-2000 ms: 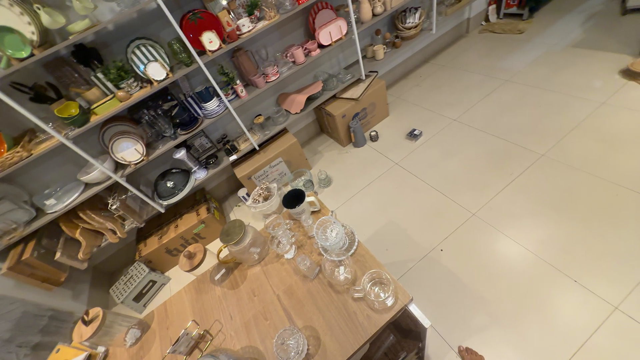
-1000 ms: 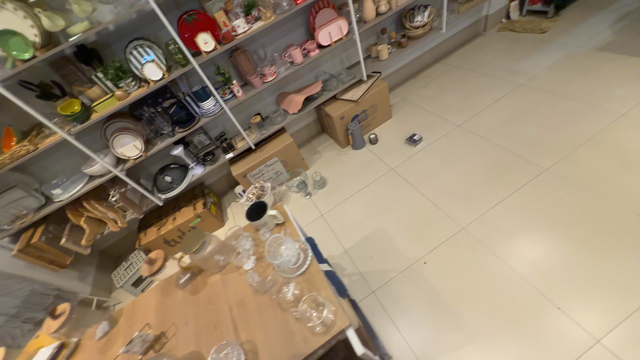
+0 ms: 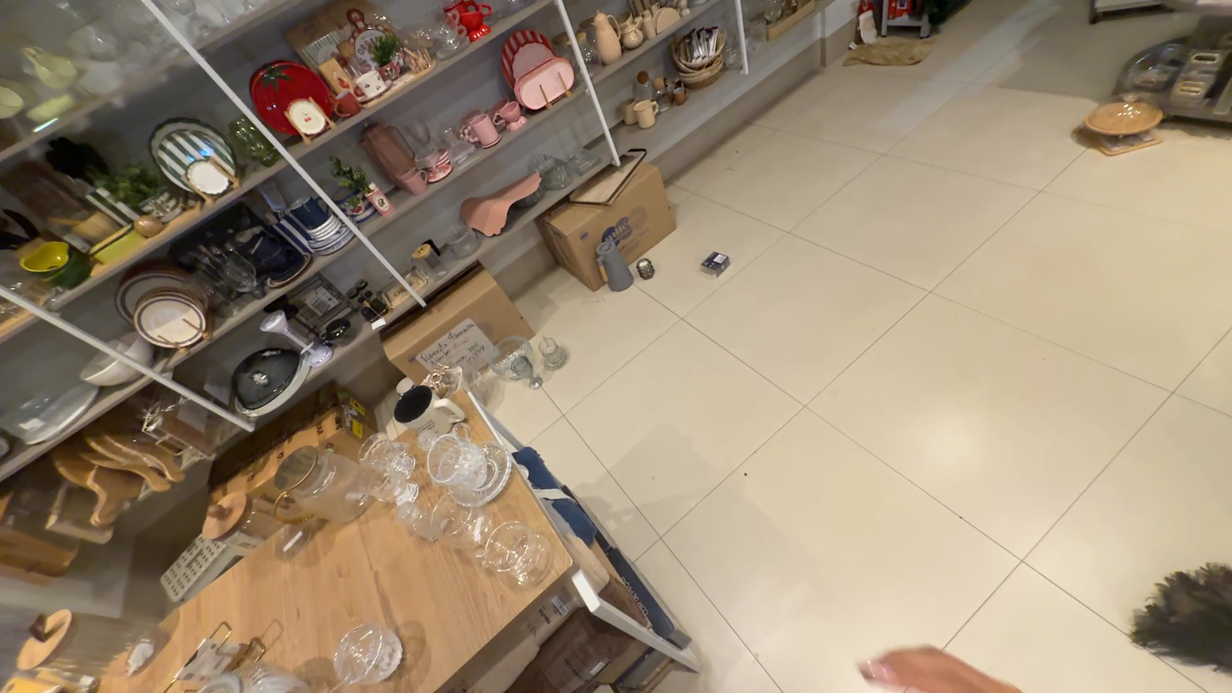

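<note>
What appears to be my right hand point(image 3: 934, 671) enters at the bottom edge, over the floor to the right of the wooden table point(image 3: 318, 587). Only part of it shows, and whether it holds anything is hidden. My left hand is out of view. Clear glass cups point(image 3: 517, 552) stand near the table's right edge, beside a glass cup on a saucer point(image 3: 462, 467). Behind them is a white mug with a dark inside point(image 3: 428, 409). A glass jug point(image 3: 322, 481) stands further left, and a glass bowl point(image 3: 368, 654) sits near the front.
Shelves of tableware point(image 3: 385, 221) line the back wall. Cardboard boxes point(image 3: 611, 221), a grey jug point(image 3: 613, 267) and glassware point(image 3: 551, 353) are on the tiled floor. A wooden dish on a stand point(image 3: 1123, 117) is at the far right. A dark bushy thing point(image 3: 1189, 616) shows lower right.
The view has shifted; the table now lies further left than two seconds ago. The hand, seen at the bottom two seconds ago and absent one second ago, shows again.
</note>
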